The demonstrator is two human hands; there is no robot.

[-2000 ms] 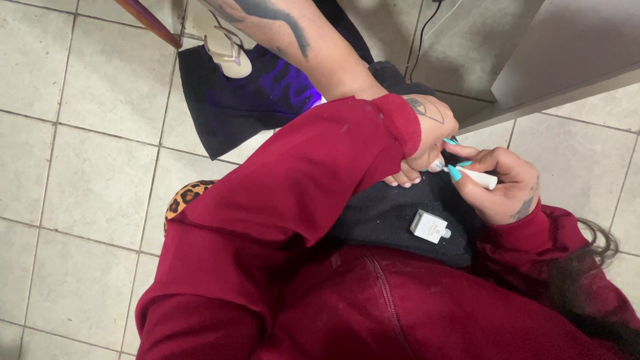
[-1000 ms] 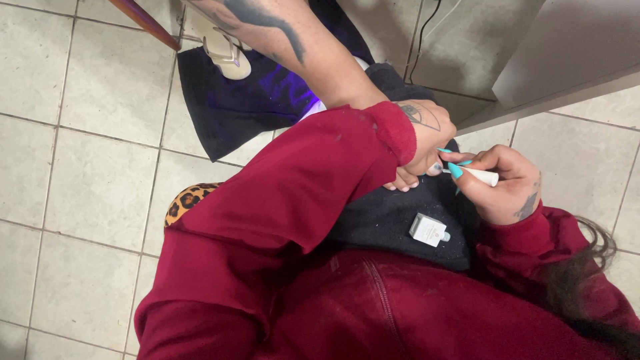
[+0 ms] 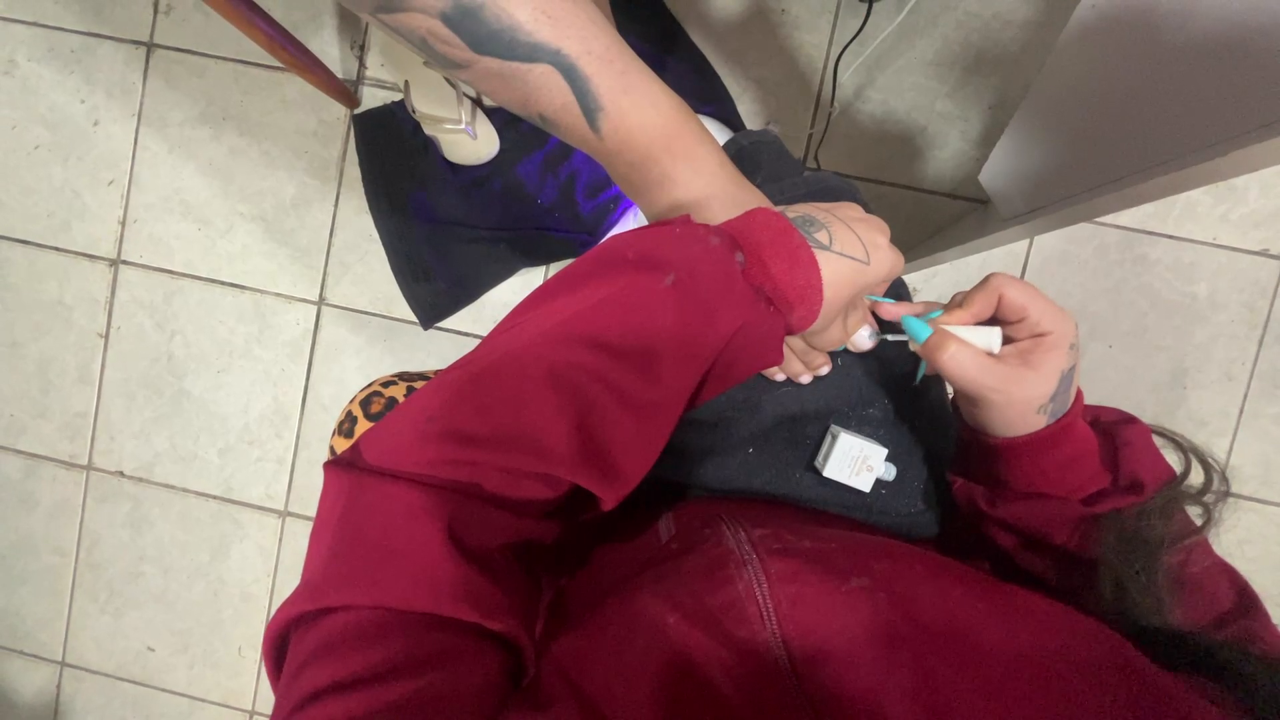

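My right hand [image 3: 1010, 355], with long turquoise nails, pinches the white cap of a nail polish brush [image 3: 970, 338]. The brush tip touches the big toenail [image 3: 862, 336] of another person's foot, which looks pale and shiny. My left hand [image 3: 845, 255], with an eye tattoo, wraps over that foot; its fingers are mostly hidden. The smaller toes [image 3: 800, 360] show below my left hand. Under the foot a dark towel [image 3: 780, 430] covers my lap. An uncapped white nail polish bottle [image 3: 853, 458] lies on its side on the towel.
A second dark cloth [image 3: 450, 230] lies on the tiled floor under purple light, with a cream flip-flop [image 3: 465, 135] on it. The other person's leg [image 3: 620, 110] comes from the top. A grey panel [image 3: 1120, 120] stands at upper right, near a black cable [image 3: 835, 90]. A wooden leg [image 3: 290, 50] is at upper left.
My left hand has shifted slightly over the foot, and the big toe shows more clearly than two seconds ago. The brush stays at the toe in my right hand.
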